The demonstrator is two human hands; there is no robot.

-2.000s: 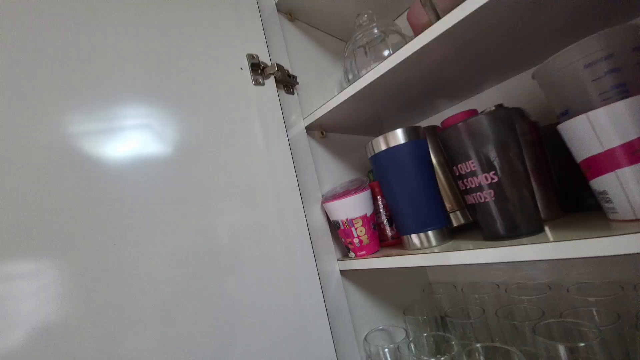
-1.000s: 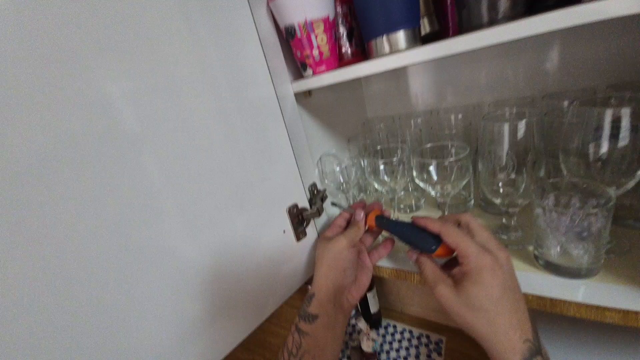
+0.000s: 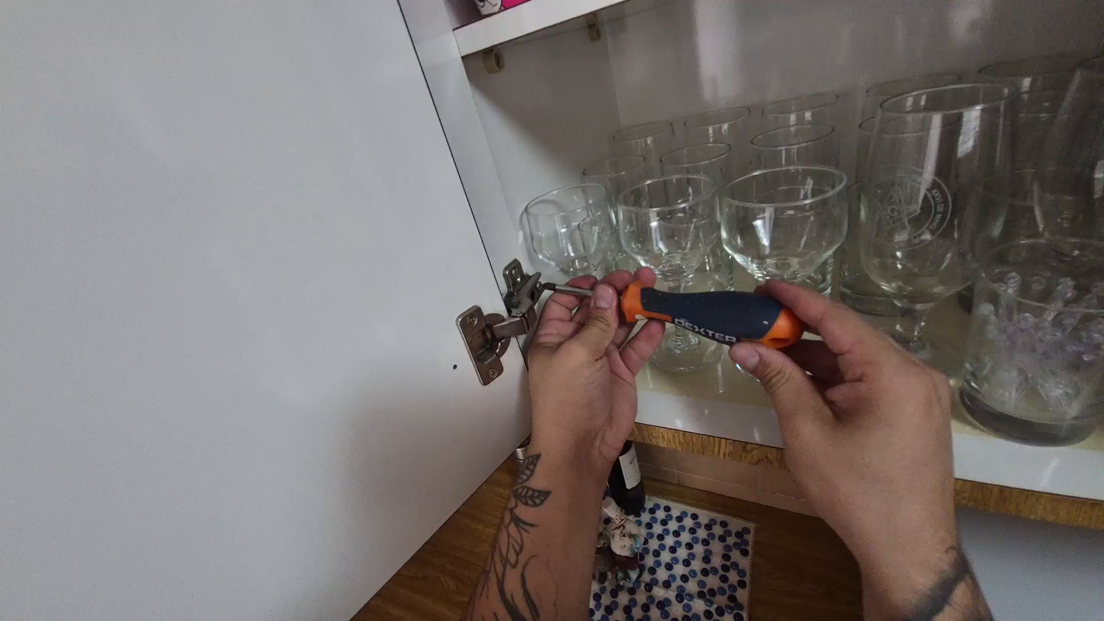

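Note:
A Dexter screwdriver (image 3: pixel 711 316) with a dark blue and orange handle lies nearly level across the middle of the head view. My right hand (image 3: pixel 849 388) grips the butt of its handle between thumb and fingers. With thumb and fingertips, my left hand (image 3: pixel 586 345) holds the shaft just ahead of the handle. The tip is at the metal cabinet hinge (image 3: pixel 520 293), at its arm on the cabinet's side wall; whether it sits in a screw cannot be told. The hinge's cup plate (image 3: pixel 483 345) is fixed to the white cabinet door (image 3: pixel 241 302), which stands open.
Stemmed glasses (image 3: pixel 783 224) and tumblers crowd the shelf (image 3: pixel 716 414) right behind the hands. A glass holding clear plastic pieces (image 3: pixel 1035 345) stands near the shelf edge at right. Below are a dark bottle (image 3: pixel 628 483) and a blue-dotted mat (image 3: pixel 690 552) on a wooden surface.
The view has moved down from the upper shelves to the lower hinge. Both hands, out of view two seconds ago, are in view with the screwdriver, whose tip is now at the hinge.

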